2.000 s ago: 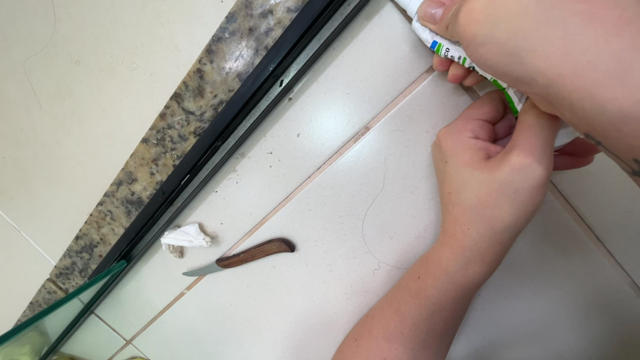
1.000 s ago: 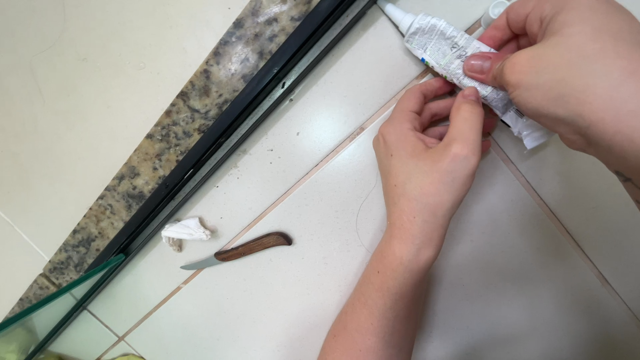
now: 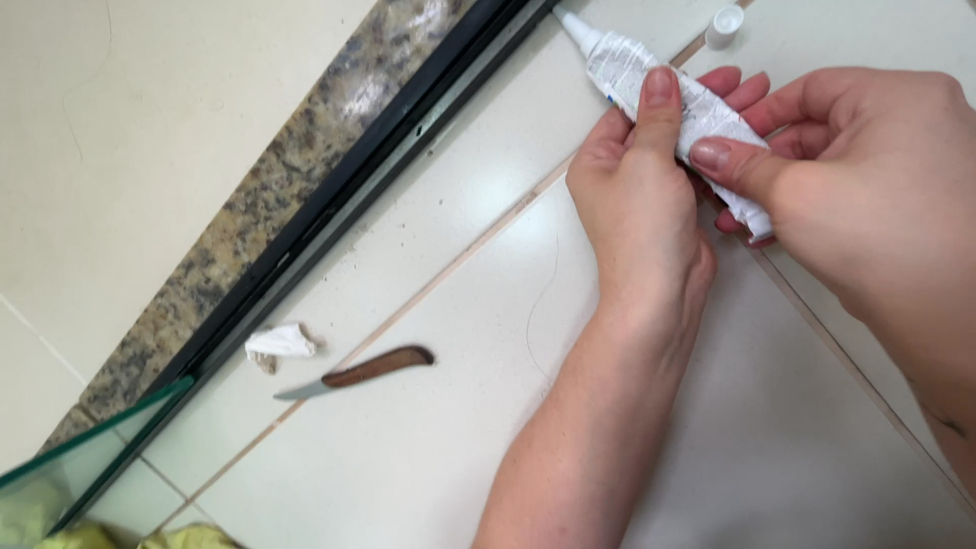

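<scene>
A crumpled white sealant tube (image 3: 709,114) lies across both hands at the upper right, its pointed nozzle (image 3: 576,29) at the edge of the black metal track (image 3: 366,160). My left hand (image 3: 640,160) holds the tube's middle, thumb on top. My right hand (image 3: 823,152) grips it nearer the flat tail end, with the thumb pressed on it. Beyond the hands, a small white cap (image 3: 723,27) rests on the tiles. A knife with a wooden handle (image 3: 381,366) lies on the floor at the lower middle, near a crumpled, soiled white wad (image 3: 282,343).
A speckled granite sill (image 3: 252,183) runs along the far side of the track. A glass panel edge (image 3: 99,431) stands at the lower left, with yellow-green cloth-like material (image 3: 183,536) below it. Pale floor tiles (image 3: 427,435) have pinkish-brown joints. A thin hair lies left of the left forearm.
The tube, mostly hidden two seconds ago, is in plain sight. My left thumb has come onto the top of the tube, and the cap is no longer partly behind my right hand.
</scene>
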